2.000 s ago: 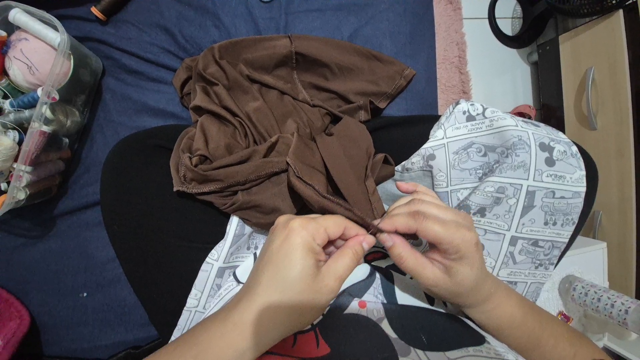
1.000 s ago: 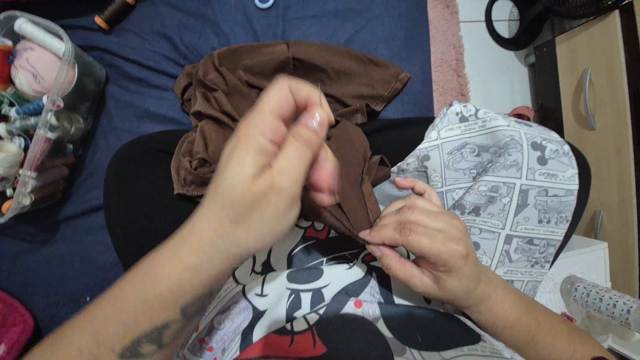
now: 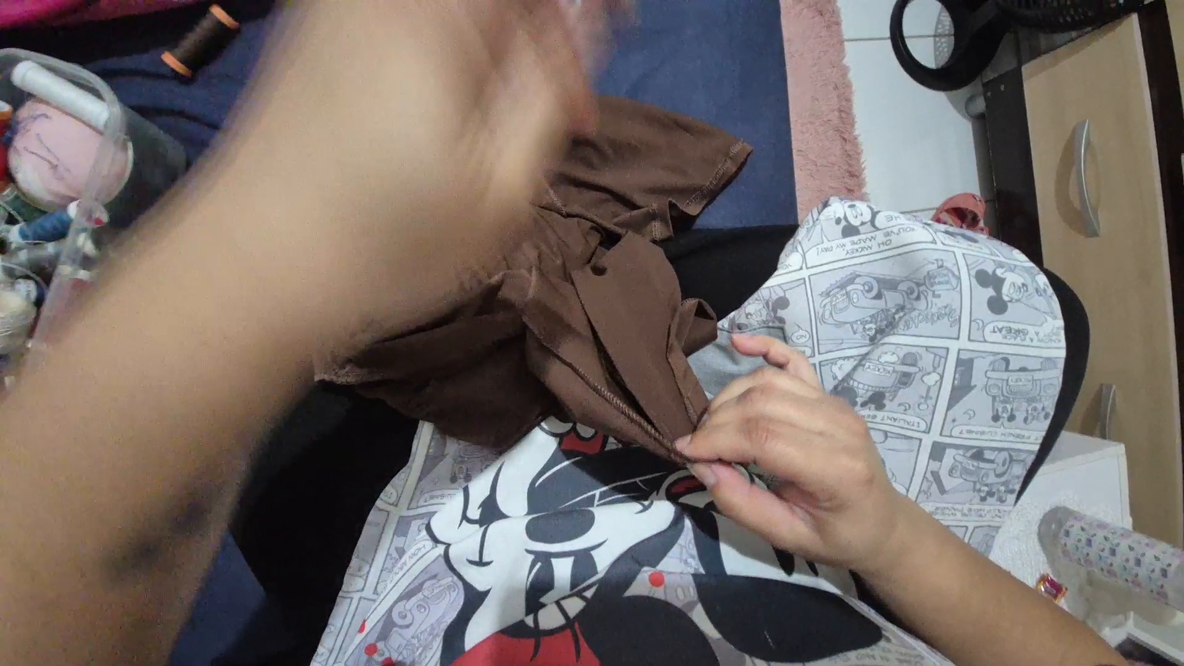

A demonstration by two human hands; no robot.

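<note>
A brown cloth garment (image 3: pixel 610 324) with stitched seams lies bunched over my lap, on top of a comic-print shirt (image 3: pixel 888 305). My right hand (image 3: pixel 786 453) pinches the garment's seamed edge between thumb and fingers, at the lower tip of the cloth. My left hand (image 3: pixel 518 83) is raised high above the garment, blurred by motion and partly cut off by the top edge of the view. Whether its fingers hold anything, such as a needle or thread, does not show. The left forearm hides part of the brown cloth.
A clear plastic box (image 3: pixel 116 120) of thread spools and a pink ball stands at the left. A dark thread spool (image 3: pixel 201 42) lies on the blue bedding (image 3: pixel 694 92). At the right are a wooden drawer unit (image 3: pixel 1101 185), a black fan-like object and a patterned cylinder (image 3: pixel 1115 555).
My left hand has risen from the seam edge, beside my right hand, up to the top of the view. My right hand keeps its pinch on the brown cloth.
</note>
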